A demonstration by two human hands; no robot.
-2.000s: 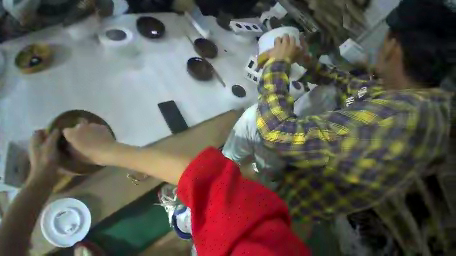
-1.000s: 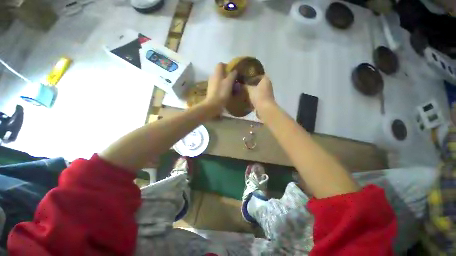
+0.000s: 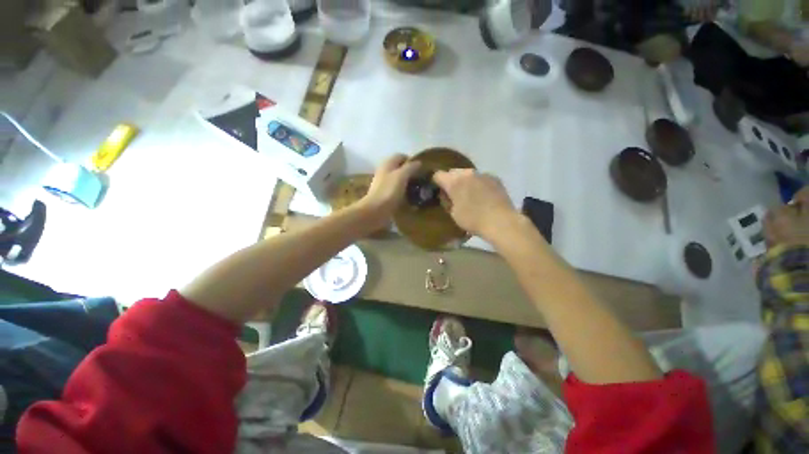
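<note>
A yellow-gold base shell [image 3: 433,229], bowl-shaped, lies in front of me at the near edge of the white sheet. A dark centre component [image 3: 423,190] shows in its middle. My left hand [image 3: 390,188] is at the shell's left side, its fingertips at the dark part. My right hand [image 3: 475,200] is over the shell's right side, fingers bent together at the dark part. What the fingertips pinch is too small to tell. A second gold shell [image 3: 352,191] lies partly behind my left hand and wrist.
A white product box [image 3: 300,146] stands left of the shells. A white round part [image 3: 337,273] and a loose cable [image 3: 437,278] lie on the brown board [image 3: 568,297]. A smartphone [image 3: 538,218] and dark shells [image 3: 638,174] are right. A lamp [image 3: 74,183] is left; a person's hand [image 3: 788,218] is far right.
The view first swung left and back over the table, then tilted slightly up. The gold shell now sits flatter, with its inside and dark centre showing. My right hand has turned more over it.
</note>
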